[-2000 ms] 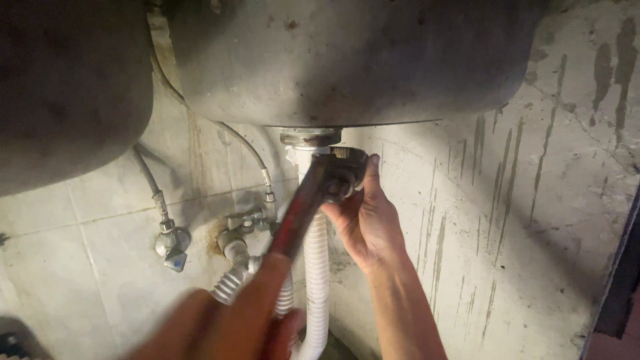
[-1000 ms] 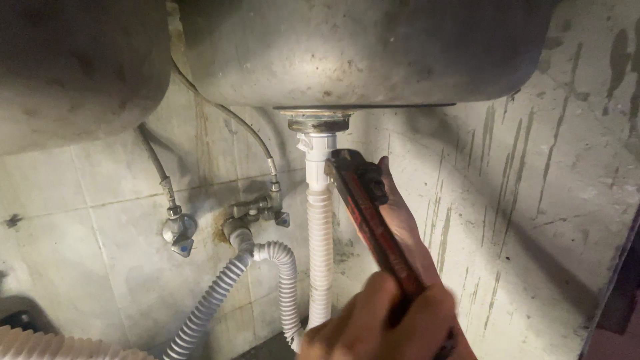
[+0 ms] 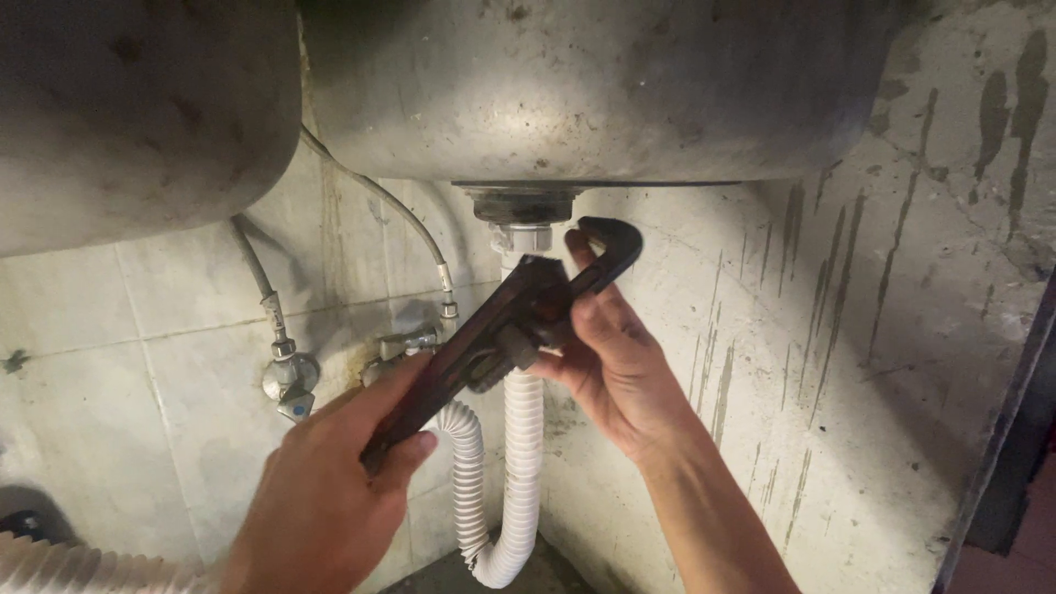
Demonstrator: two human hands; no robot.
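A dark pipe wrench (image 3: 487,338) slants in front of a white corrugated drain hose (image 3: 521,462). My left hand (image 3: 338,470) is closed around its handle at lower left. My right hand (image 3: 619,363) holds the wrench's head, its fingers at the hook jaw (image 3: 615,252) and adjusting nut; some fingertips are hidden behind the tool. The hook jaw stands well apart from the lower jaw, with nothing between them. Just above is the white plastic coupling nut (image 3: 528,238) under the sink drain's dark flange (image 3: 524,205). No contact between wrench and nut is visible.
Metal sink bowls (image 3: 528,99) hang overhead. Behind at left are a braided supply hose (image 3: 388,194), an angle valve (image 3: 289,379) and a second valve (image 3: 404,342) on the tiled wall. A stained wall (image 3: 825,330) stands at right. Another corrugated hose (image 3: 91,569) lies lower left.
The wrench handle, pointing down to the right one second ago, now points down to the left. My left hand has moved left with it. The wrench's hook jaw now shows clearly beside the drain.
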